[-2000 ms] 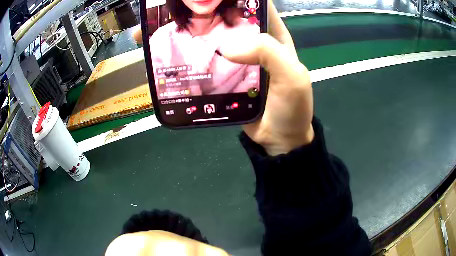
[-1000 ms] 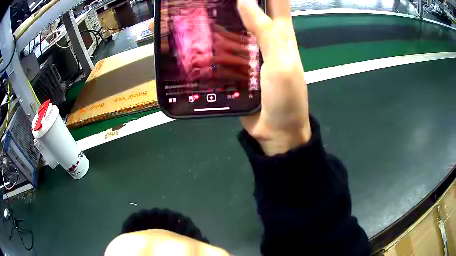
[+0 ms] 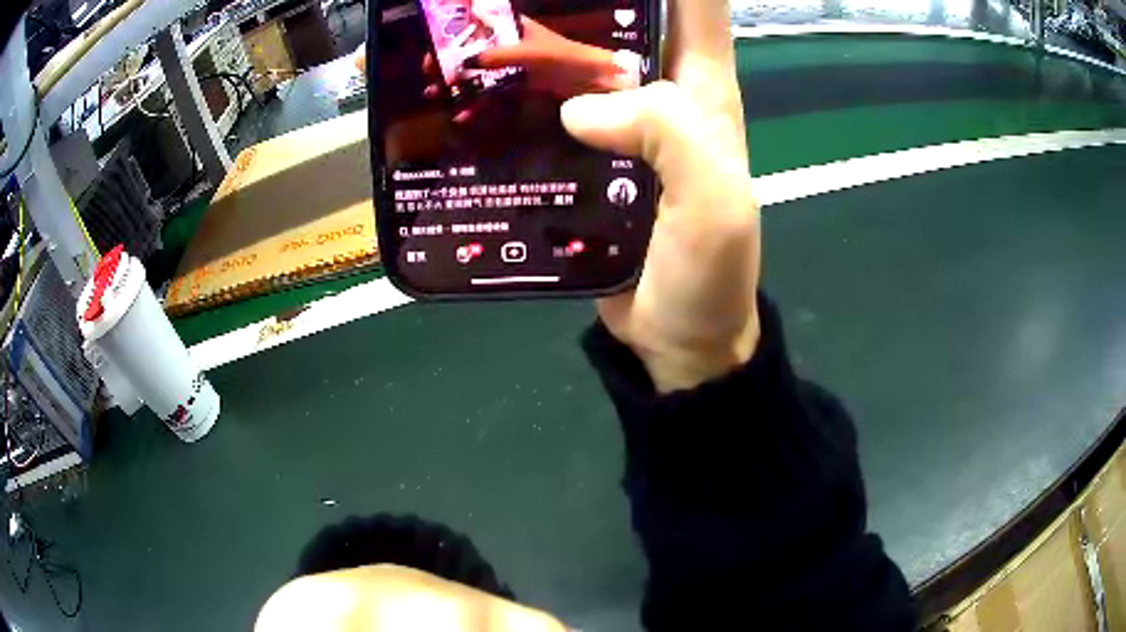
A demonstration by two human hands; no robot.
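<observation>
A black-edged smartphone [image 3: 512, 148] is held up in front of me, its top cut off by the upper edge. Its lit screen shows a dark video with a pink object and text lines below. My right hand [image 3: 701, 216] grips the phone from the right, with the thumb over the right part of the screen and the other fingers mostly hidden behind it. My left hand [image 3: 401, 602] is a pale, cut-off patch at the bottom edge, beside a dark knitted cuff; its fingers cannot be seen.
A white tumbler [image 3: 148, 352] with a red lid stands at left on the green bench [image 3: 408, 432]. A flat brown carton [image 3: 278, 222] lies beyond a white rail [image 3: 864, 179]. A metal chassis [image 3: 56, 352] and thin cable [image 3: 50, 574] are at left; a cardboard box [image 3: 1062, 568] is at lower right.
The screen has gone from a person in pink, through a blurred view, to a dark video. The thumb has lifted and come back down over the screen. The phone has shifted slightly.
</observation>
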